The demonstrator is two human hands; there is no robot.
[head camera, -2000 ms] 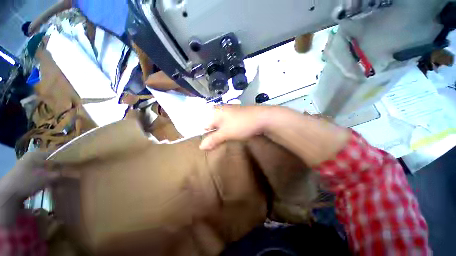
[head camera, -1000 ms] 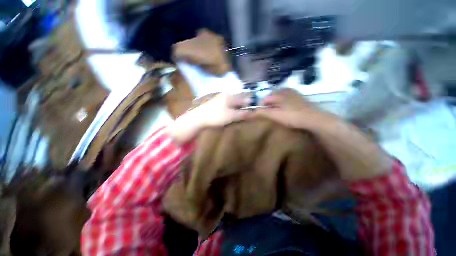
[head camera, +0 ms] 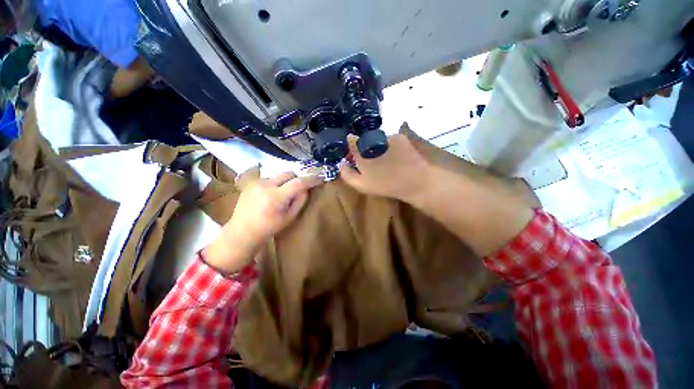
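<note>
A brown bag body [head camera: 335, 258] hangs in folds from the sewing machine's needle area towards my lap. My left hand [head camera: 266, 205] is at its upper edge, left of the presser foot [head camera: 329, 172], with thumb and fingers on the material. My right hand [head camera: 388, 169] holds the upper edge just right of the presser foot, its fingertips partly hidden below the black tension knobs [head camera: 351, 143]. The needle is too small to make out.
The machine head [head camera: 456, 30] spans the top. Brown and white-backed panels [head camera: 129, 197] are piled at the left. A red-handled tool [head camera: 561, 95] rests on the machine base. A printed sheet [head camera: 631, 167] lies right. A person in blue [head camera: 95, 30] is at top left.
My left hand has come from the panel's far left side to the presser foot. My right hand has moved right, and the spread brown piece now hangs bunched in folds.
</note>
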